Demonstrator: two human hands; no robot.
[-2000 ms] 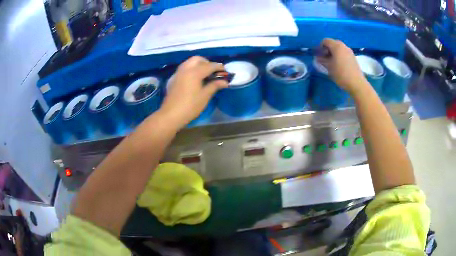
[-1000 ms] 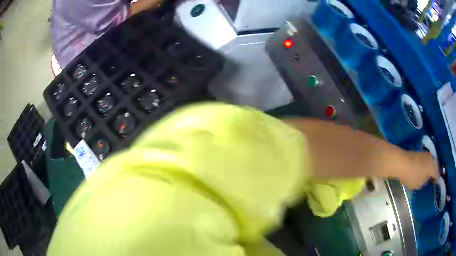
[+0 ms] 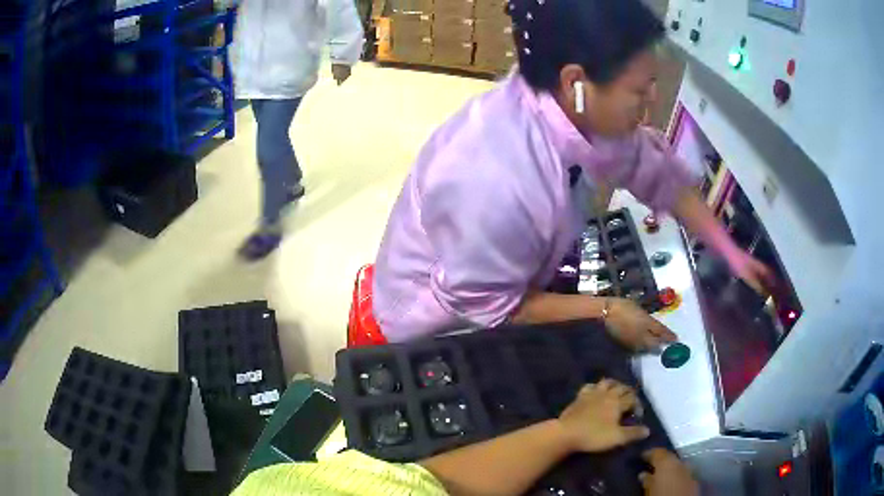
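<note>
The black parts tray [image 3: 485,387] lies at the bottom centre, with dark glossy round assemblies [image 3: 436,373] in several pockets near its left end. My left hand [image 3: 603,417] reaches over the right part of the tray from the bottom left, fingers bent down into it. Something dark is at its fingertips, but a hold on it cannot be made out. My right hand [image 3: 669,475] is at the tray's right edge, cut off by the bottom of the picture. Its fingers point left; whether it holds anything is hidden.
A coworker in pink [image 3: 465,213] works at the white machine [image 3: 824,145] just beyond the tray, one hand near a green button [image 3: 676,355]. Empty black trays [image 3: 121,412] stand at the left. Another person [image 3: 281,58] is on the pale floor behind. Blue station cups [image 3: 872,417] show at the right edge.
The view has swung left from the blue machine to the tray and coworker. My left hand has moved from the station cups to the tray. My right hand has come into view beside it.
</note>
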